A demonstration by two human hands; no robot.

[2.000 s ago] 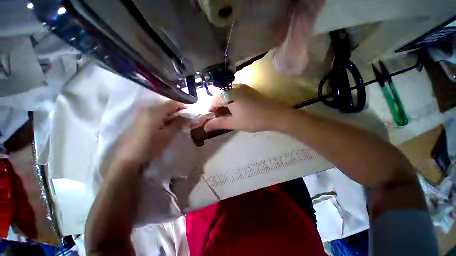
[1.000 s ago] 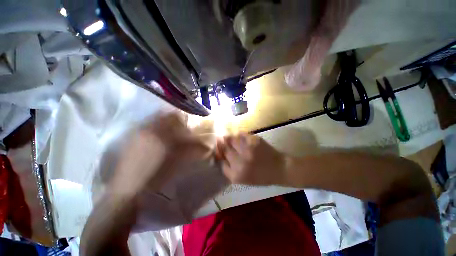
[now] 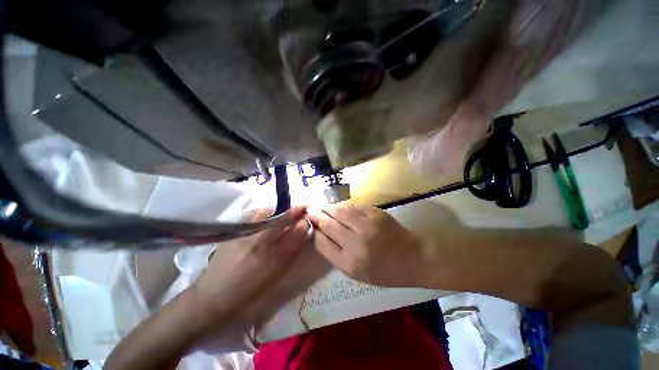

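Note:
White fabric (image 3: 189, 261) lies on the table at left and runs under my hands. My left hand (image 3: 261, 249) and my right hand (image 3: 365, 242) meet fingertip to fingertip just in front of the brightly lit presser foot area (image 3: 303, 181). A small pale edge of the fabric shows pinched between the fingertips of both hands. The sewing machine head (image 3: 209, 87) fills the top of the view, close to the camera. Glare hides the needle and the far end of the fabric.
Black scissors (image 3: 500, 170) and green snips (image 3: 569, 186) lie right of the needle area. A pink cloth (image 3: 462, 137) hangs on the machine head. The printed scale (image 3: 339, 290) runs along the table front, above the red apron (image 3: 358, 343). Heaped cloth lies at left.
The camera view has moved closer to the machine head. My hands have come back from under the needle area and their fingertips now meet. My left hand is less blurred than one second ago.

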